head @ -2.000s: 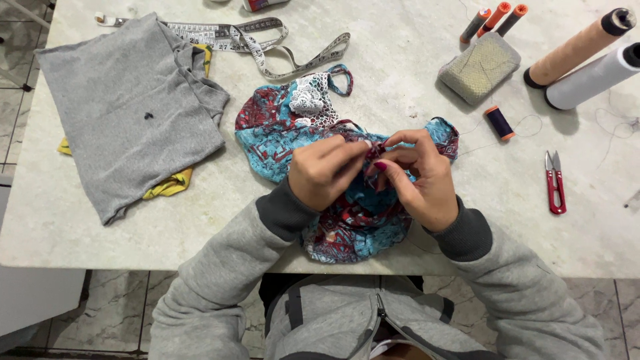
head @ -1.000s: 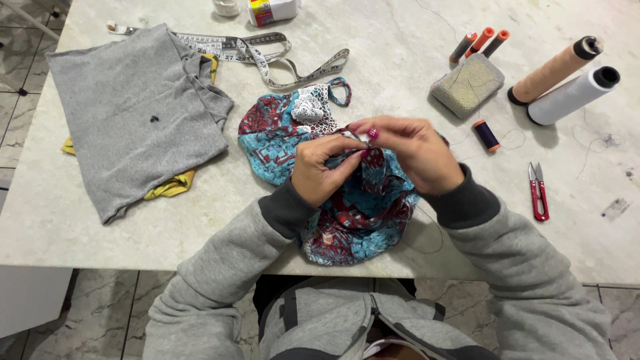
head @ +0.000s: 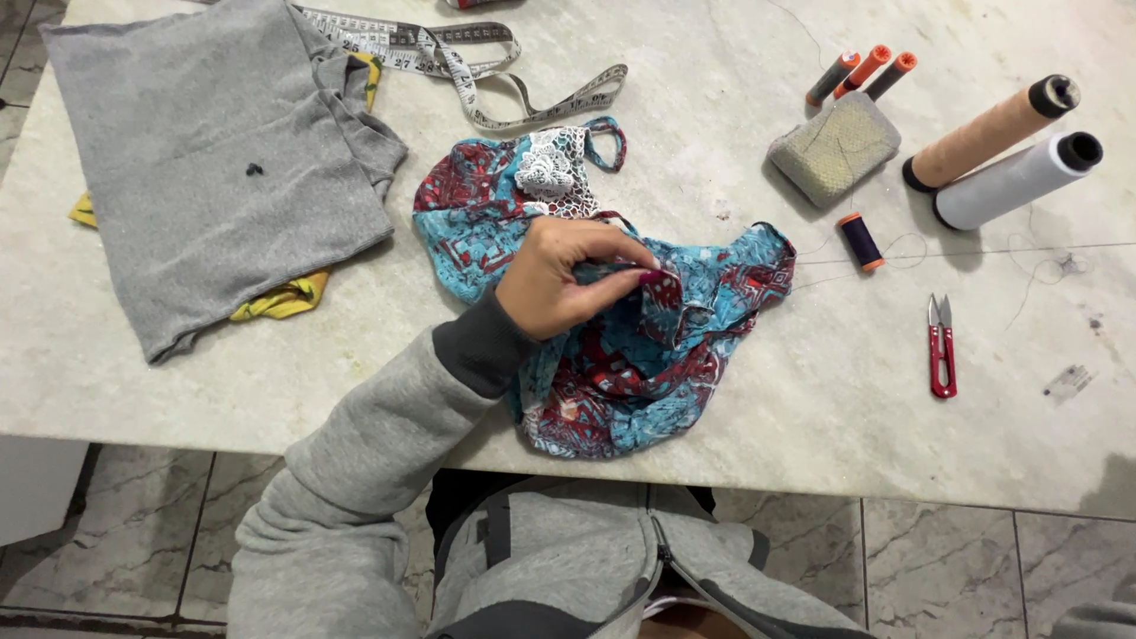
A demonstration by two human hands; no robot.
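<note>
A blue and red patterned garment [head: 661,417] with white crochet lace [head: 555,173] lies bunched on the marble table. My left hand [head: 577,271] pinches a fold of its cloth between thumb and index finger, near the middle. My right hand is out of the frame; only a bit of grey sleeve [head: 1087,621] shows at the bottom right corner. From the garment's right end a thread runs past a small dark thread spool [head: 861,242] toward the right edge. Red-handled thread snips [head: 942,351] lie to the right of the garment.
A folded grey cloth [head: 222,177] over a yellow one [head: 288,297] lies at the left. Behind the garment is a curled measuring tape [head: 488,80]. At the right are a pincushion-like block [head: 834,151], orange-capped spools [head: 874,71], a tan cone [head: 985,138] and a white cone [head: 1016,182].
My right hand was at the garment beside my left in both earlier frames; it has moved away to the right and out of view. My left hand still pinches the cloth.
</note>
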